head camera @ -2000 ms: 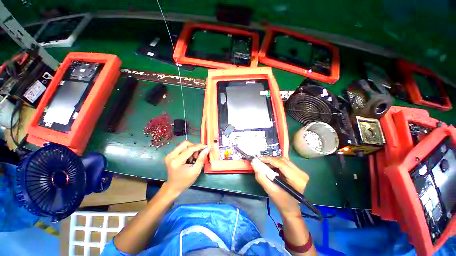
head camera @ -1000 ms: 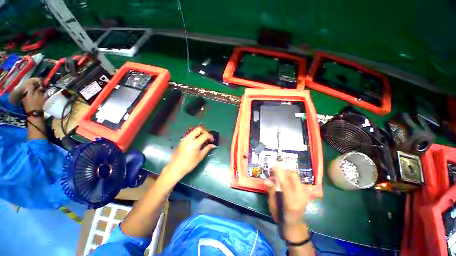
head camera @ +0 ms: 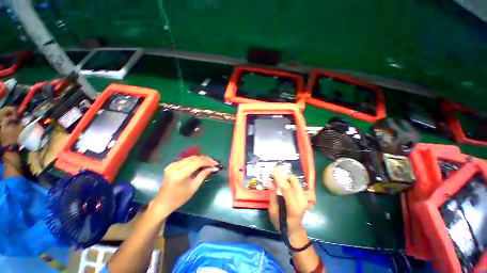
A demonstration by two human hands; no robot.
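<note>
The tablet assembly lies in an orange-red foam tray, with its silver battery above a whitish board area. My right hand is over the board's near end, closed around the black soldering iron; the fingers hide its tip. My left hand is left of the tray, thumb and forefinger pinched on a small black part; the fingertips are blurred. The red pile of small components shows partly behind my left hand.
A tin cup, a black round grille and a metal stand are to the right. Stacked foam trays fill the right edge. A blue fan and another tray are left. A coworker's arm shows at far left.
My left hand moved from the tray's edge to the red pile, then slightly back toward the tray. My right hand turned more upright over the board. The camera view shifted.
</note>
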